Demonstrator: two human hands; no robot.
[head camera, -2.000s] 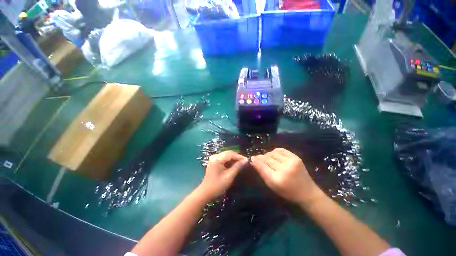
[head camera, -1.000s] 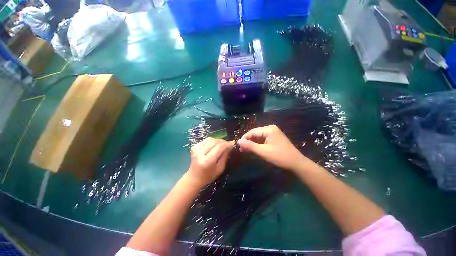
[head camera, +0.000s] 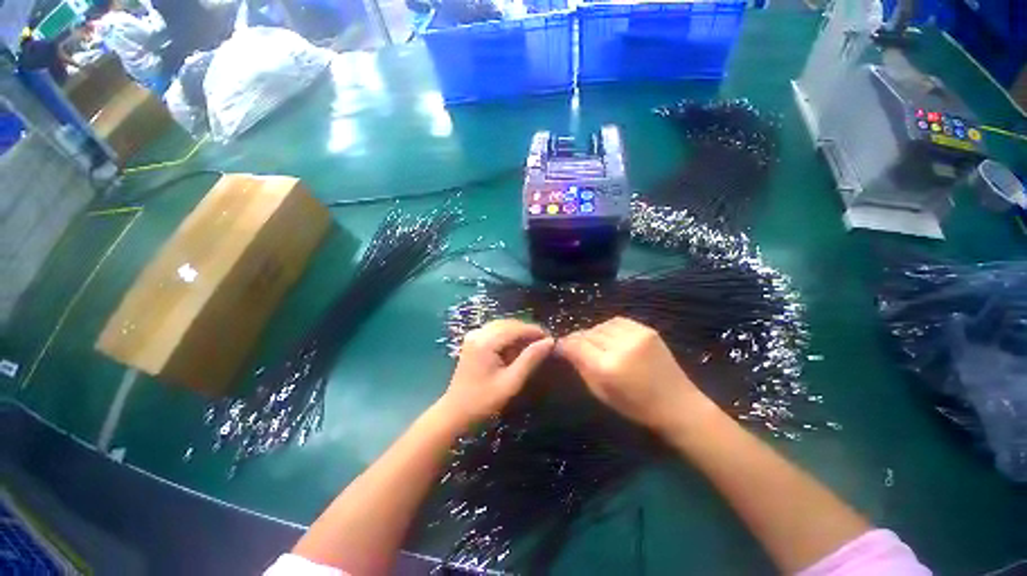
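Observation:
A large pile of black wire leads (head camera: 698, 304) with silvery tips lies under and around my hands. My left hand (head camera: 496, 366) and my right hand (head camera: 625, 371) meet fingertip to fingertip over the pile, just in front of the dark tape dispenser (head camera: 575, 208). The fingers of both hands are pinched on something small and dark at the wires; it is too small to make out clearly, but looks like a wire lead. The dispenser shows a red display and coloured buttons.
A wire bundle (head camera: 338, 326) lies at left beside a closed carton (head camera: 214, 281). Another bundle (head camera: 721, 146) lies behind the dispenser. A grey machine (head camera: 890, 146) stands upper right, bagged wires (head camera: 969, 349) at the right edge, blue bins (head camera: 501, 62) at the far side, a white bag (head camera: 265, 84) at far left.
The camera view has shifted between frames. My hands were slightly apart in angle a second ago and now meet fingertip to fingertip; the green piece by my left hand no longer shows.

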